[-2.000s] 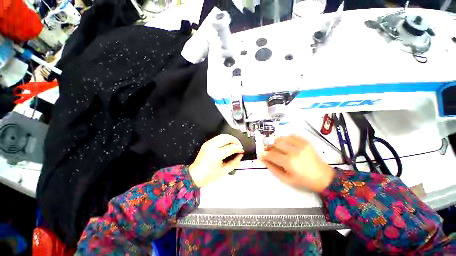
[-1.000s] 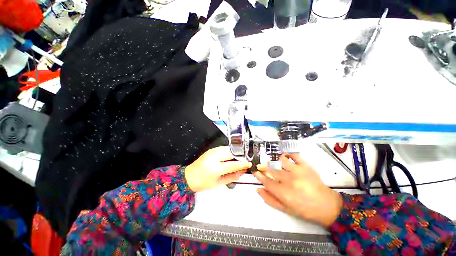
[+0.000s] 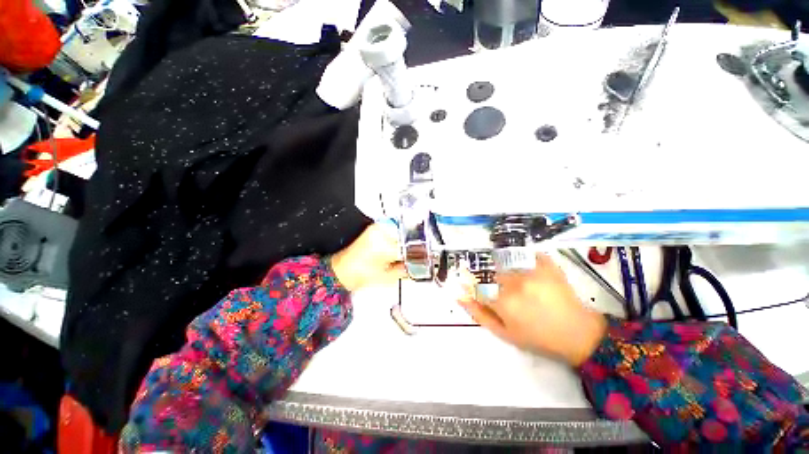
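Note:
The speckled black fabric (image 3: 195, 168) lies in a large heap left of the white sewing machine head (image 3: 550, 151). My left hand (image 3: 365, 259) is at the heap's lower right edge, its fingertips partly hidden behind the metal parts at the needle end (image 3: 417, 244). My right hand (image 3: 543, 310) is just right of the needle, its fingers bent, slightly blurred and partly hidden under the machine head. Whether either hand grips cloth cannot be told. The machine plate (image 3: 435, 306) shows between the hands, with a small brownish piece (image 3: 402, 321) at its left corner.
Black-handled shears (image 3: 710, 288) and a dark blue-handled tool (image 3: 634, 279) lie under the machine arm at right. A ruler strip (image 3: 426, 423) runs along the front table edge. A grey round-vented unit (image 3: 31, 248) and a red object (image 3: 75, 426) are at left.
My left hand has moved up and left from the needle, and more machine plate shows. My right hand stays near the needle. The view has moved closer to the machine since two seconds ago.

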